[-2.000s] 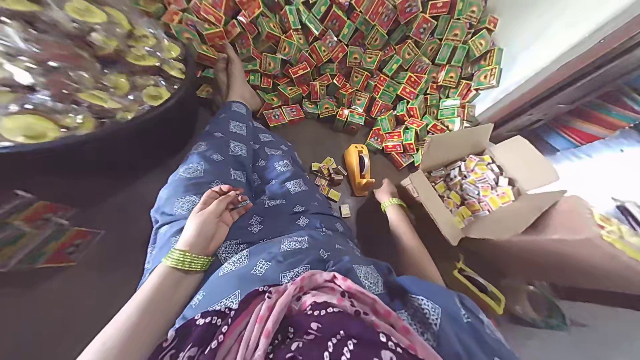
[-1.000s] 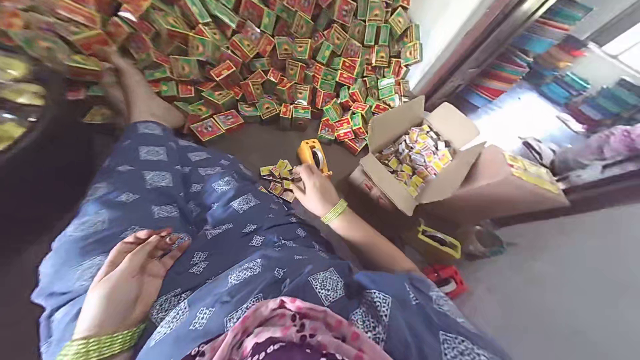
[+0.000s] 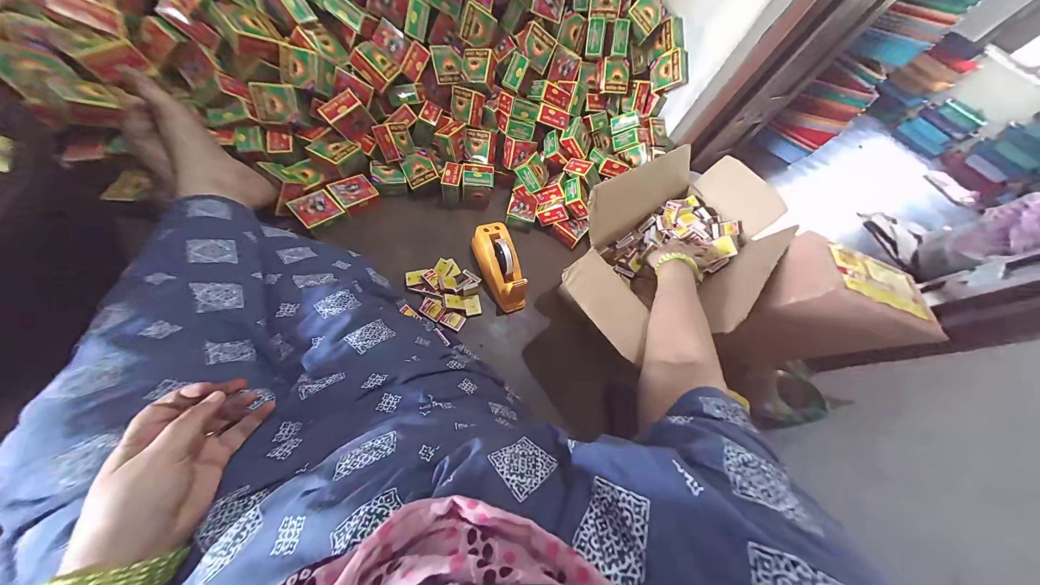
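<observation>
My left hand point(image 3: 183, 447) rests palm up on the blue patterned cloth over my lap, its fingers curled loosely; whether something small lies between the fingertips I cannot tell. My right hand point(image 3: 670, 253) reaches into an open cardboard carton point(image 3: 621, 305), among small yellow, white and red matchbox-like boxes point(image 3: 691, 219); its fingers are mostly hidden by them. On the floor left of the carton stands an orange tape dispenser point(image 3: 499, 268) with a roll in it. Beside it lies a small pile of similar little boxes point(image 3: 443, 284).
A large heap of red and green printed boxes point(image 3: 463, 106) covers the floor ahead, around my bare foot point(image 3: 195, 154). A second carton point(image 3: 837, 301) stands right of the open one. Beyond the door frame point(image 3: 780, 73) are stacks of coloured flat items point(image 3: 845, 106).
My right hand has moved from the small pile by the tape dispenser into the open carton. My left hand stays over my lap. The view has shifted.
</observation>
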